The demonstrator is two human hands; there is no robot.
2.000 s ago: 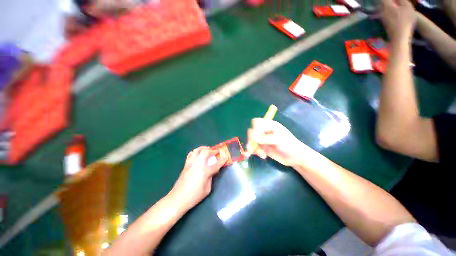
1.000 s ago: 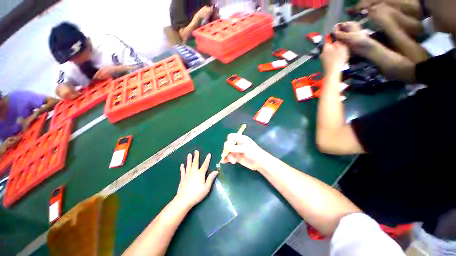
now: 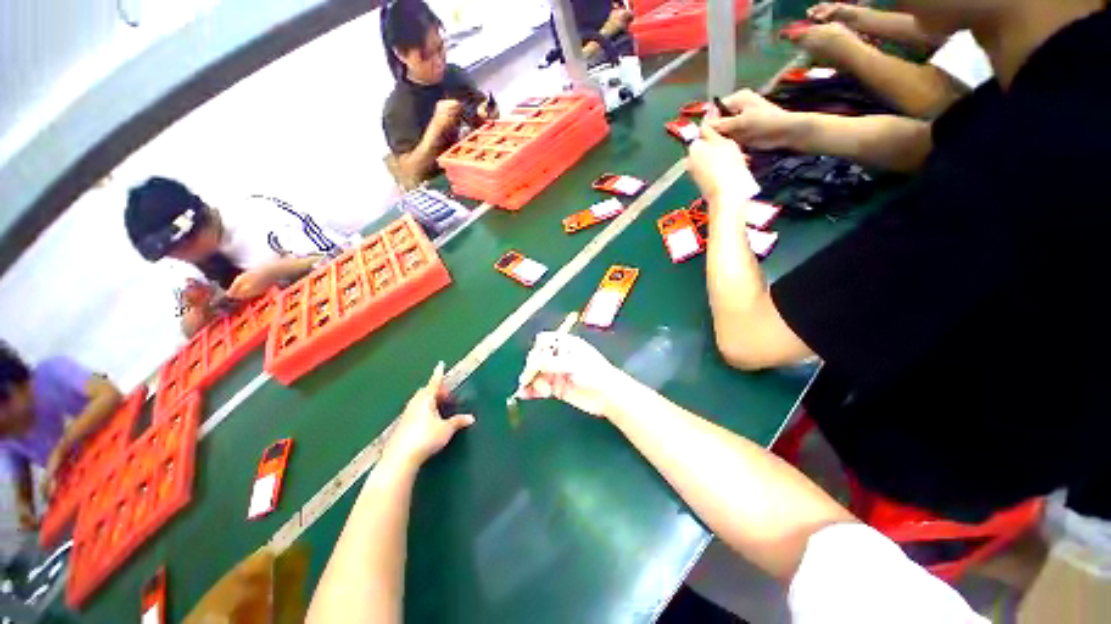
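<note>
My right hand (image 3: 567,372) holds the slim yellow tweezers (image 3: 568,323), with its point down over the dark-green surface (image 3: 536,488). A small yellowish patch (image 3: 514,411) shows near the tip; whether it touches the tip I cannot tell. My left hand (image 3: 424,427) is empty, thumb and fingers apart, beside the pale strip, with something dark near its palm. The nearest phone half-assembly (image 3: 609,296), orange-red with a white area, lies flat beyond my right hand.
Other phones lie across the strip (image 3: 271,478), (image 3: 521,267). Orange-red trays (image 3: 366,317) stand along the far side. Amber sheet (image 3: 244,591) is at bottom left. A black-sleeved worker sits close on my right by a dark heap (image 3: 810,171). More people sit opposite.
The phone seen in my left hand two seconds ago is no longer in it. My left hand, spread flat one second ago, has shifted left with its fingers turned. The view has shifted, showing more people.
</note>
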